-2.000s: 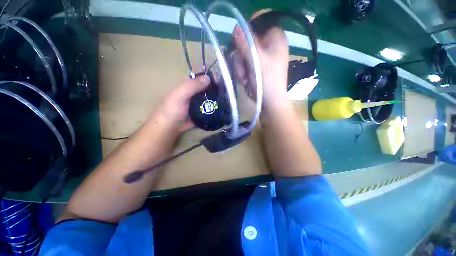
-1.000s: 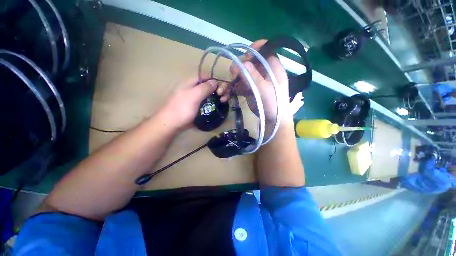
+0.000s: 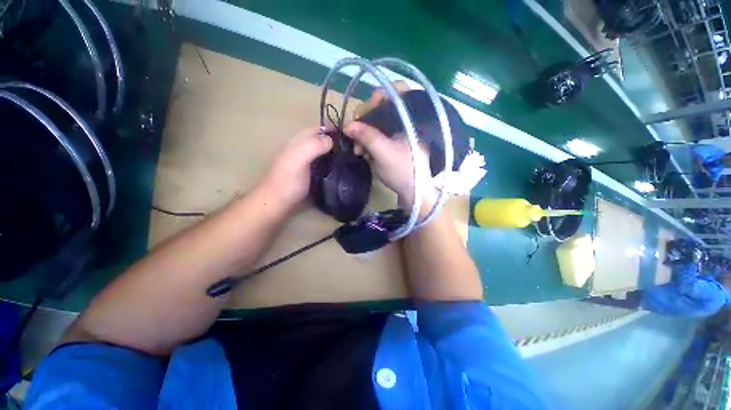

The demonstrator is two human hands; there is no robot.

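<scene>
A black headset with twin silver hoops [image 3: 407, 120] is held over the tan board. My left hand [image 3: 298, 164] grips the near earcup [image 3: 341, 186] at its top left, by the hoop ends. My right hand [image 3: 393, 156] is at the top of the same earcup, thumb and fingers at the joint, partly behind the hoops. The wide black inner strap [image 3: 429, 120] lies beyond my right hand. The second earcup [image 3: 370, 232] hangs lower right, its boom microphone [image 3: 272, 266] pointing lower left. A thin black wire loop [image 3: 333, 117] shows by the hoop ends.
The tan board [image 3: 232, 120] lies on the green bench. A white cloth [image 3: 467, 173] is beside my right wrist. A yellow glue bottle [image 3: 505, 212], a pale yellow block [image 3: 575, 260] and another headset [image 3: 561, 188] are at right. Stacked headsets [image 3: 48, 192] are at left. A person in blue [image 3: 689, 288] is at far right.
The near earcup has turned, so its round emblem no longer shows. My right hand has moved to the earcup's top joint. The inner strap has shifted and turned beyond the hoops.
</scene>
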